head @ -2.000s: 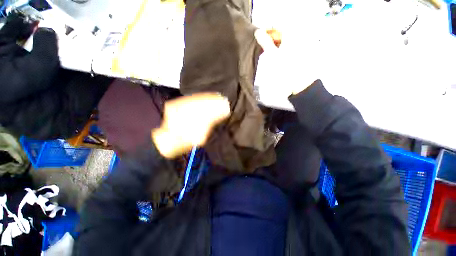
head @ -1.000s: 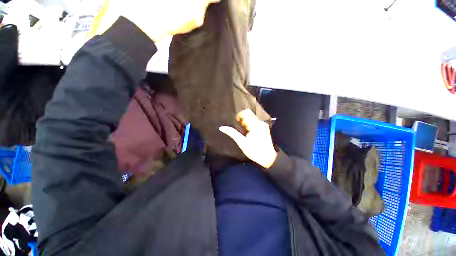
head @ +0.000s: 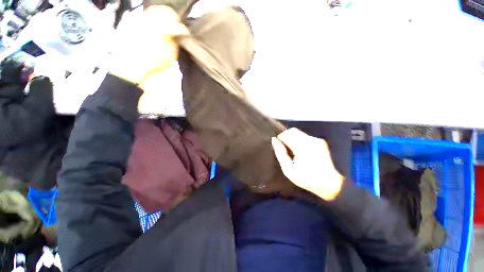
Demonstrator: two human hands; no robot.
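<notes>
A long olive-brown cloth piece [head: 228, 125] hangs from the white table over its front edge down to the lap. My left hand [head: 154, 45], overexposed, is shut on the cloth's upper left edge above the table. My right hand [head: 309, 162] pinches the cloth's right edge near the lap, below the table edge. The cloth edge runs taut on a diagonal between the hands. A rounded fold of the cloth lies on the table beyond it. My left fingertips are partly washed out by glare.
The white table [head: 371, 69] spans the front. Maroon-brown cloth [head: 162, 164] hangs left of the lap. A blue crate [head: 454, 202] with dark pieces stands at right. Another person's dark sleeve [head: 26, 106] and a white machine [head: 71, 26] are at left.
Since one second ago, the cloth's edge is stretched diagonally between my hands. My right hand has moved right and now grips the edge. My left hand shows lower in view.
</notes>
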